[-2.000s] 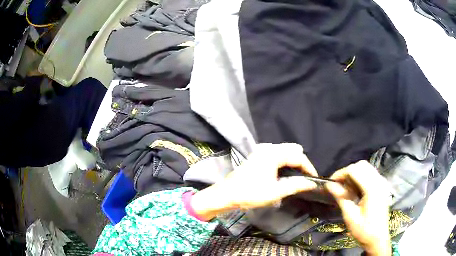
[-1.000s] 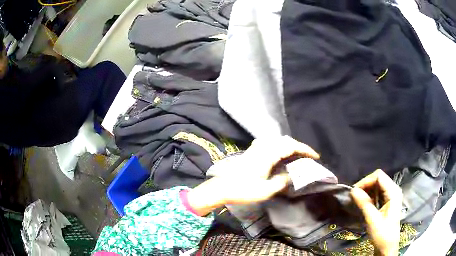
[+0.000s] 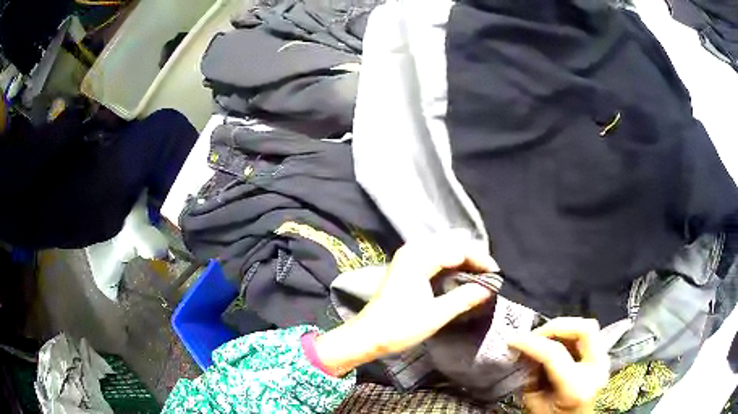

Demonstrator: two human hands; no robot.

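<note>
A dark denim jacket (image 3: 566, 162) lies spread in front of me, with a plain black area, a pale grey strip at its left and a small yellow thread on the black cloth. My left hand (image 3: 429, 299) pinches a folded edge of the jacket at the lower middle. A pale tag with faint dark marks (image 3: 503, 327) shows between my hands. My right hand (image 3: 566, 364) has its fingers bent at the cloth beside the tag; whether it holds snips is hidden. Yellow embroidery (image 3: 635, 388) shows at the lower right.
More dark garments (image 3: 291, 97) are heaped at the left. A blue bin (image 3: 202, 311) is below them, and a long beige tub (image 3: 146, 61) is at the upper left. A person in dark clothing (image 3: 89, 178) is at the left. Crumpled white material (image 3: 69, 376) lies at the lower left.
My right hand has moved left and down, closer to my left hand. The edge between them is folded differently, and the tag is now turned with marks showing.
</note>
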